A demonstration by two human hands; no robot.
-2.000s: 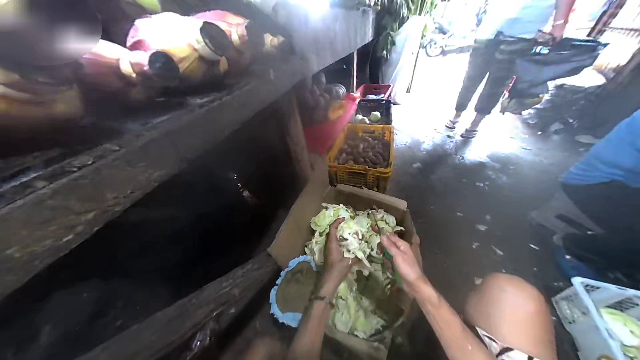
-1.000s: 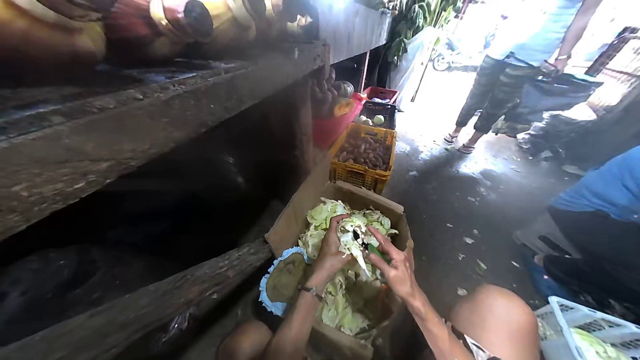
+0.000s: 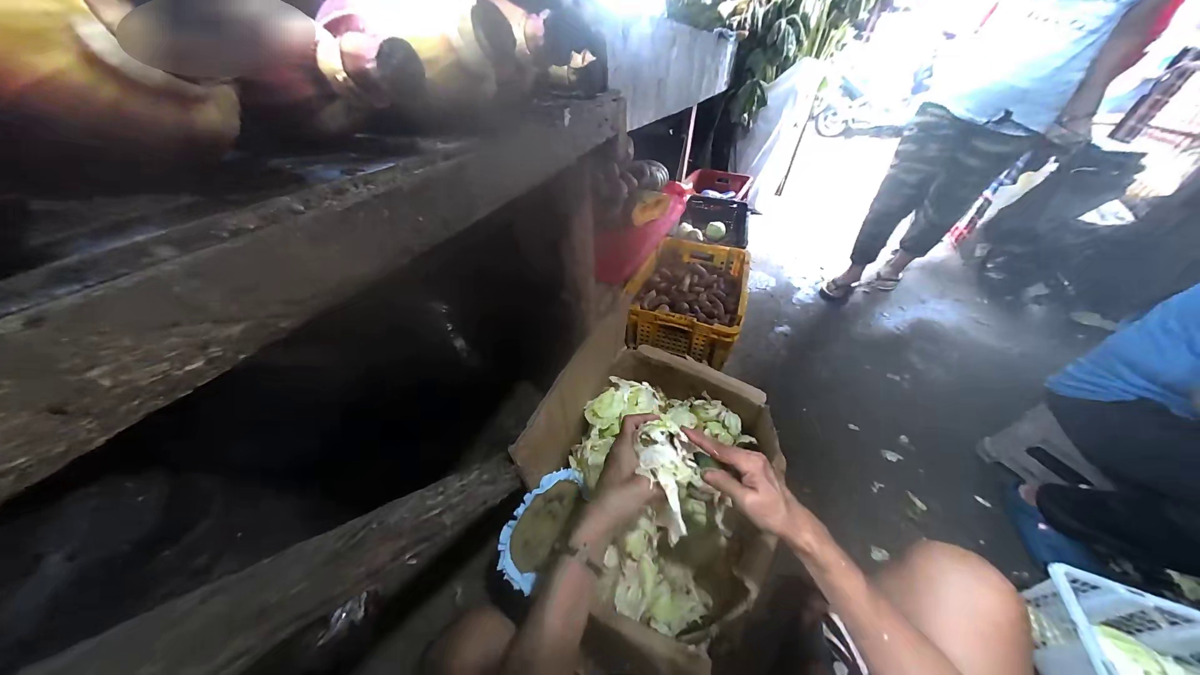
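Note:
Pale green cabbage leaves (image 3: 656, 595) fill much of an open cardboard box (image 3: 698, 375) between my knees. Over the box, my left hand (image 3: 623, 473) holds a torn, whitish clump of cabbage (image 3: 667, 459), with one strip hanging down. My right hand (image 3: 755, 483) is at the clump's right side, index finger extended against it. Something small and dark green shows under its fingers; I cannot tell what it is. Left of the box sits a round thing with a light blue ruffled edge (image 3: 511, 539), partly behind my left forearm.
A worn wooden shelf (image 3: 281, 253) runs along the left. Beyond the box stand a yellow crate (image 3: 680, 336) of brown produce, a black crate (image 3: 736, 225) and a red crate (image 3: 727, 178). One person stands ahead; another sits at right near a white plastic basket (image 3: 1078, 600).
My hands stay over the box with the cabbage clump between them. My right index finger is now stretched out along the clump.

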